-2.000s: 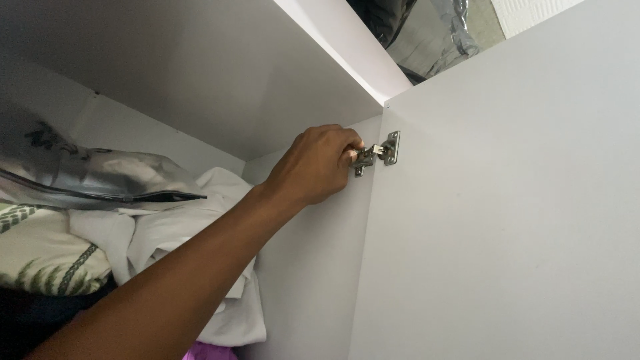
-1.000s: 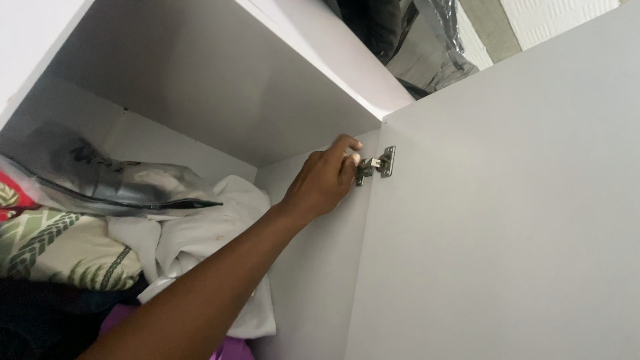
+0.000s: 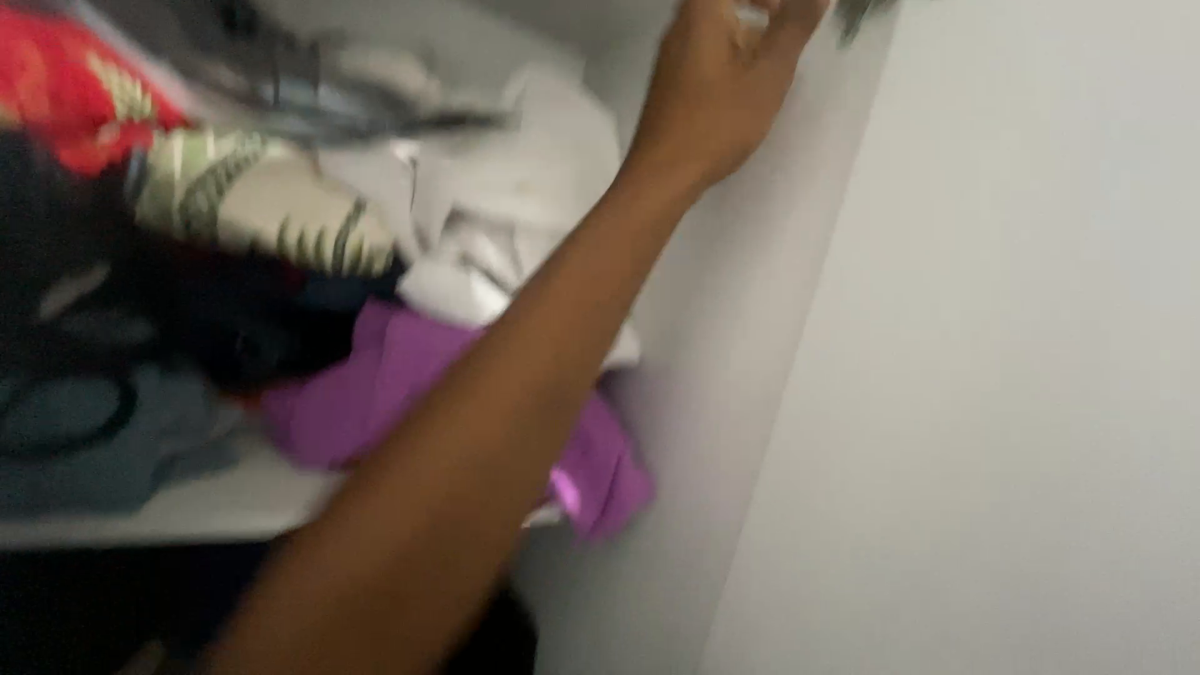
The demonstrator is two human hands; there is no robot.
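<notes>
My left hand is at the top edge of the view, its fingertips partly cut off, with the forearm running up from the lower left. Just right of its fingers, part of a metal cabinet hinge shows, blurred, where the cabinet's side panel meets the pale door. Whether the fingers touch or grip the hinge cannot be told. My right hand is not in view.
Left of the arm lie white cloth, purple cloth, leaf-patterned fabric, red fabric, a dark plastic bag and blue-grey cloth on a white shelf. Below the shelf is a dark space.
The view has swung down and nearer, so the hinge is now at the top edge and the purple cloth and shelf edge show more fully. The hand stays near the hinge.
</notes>
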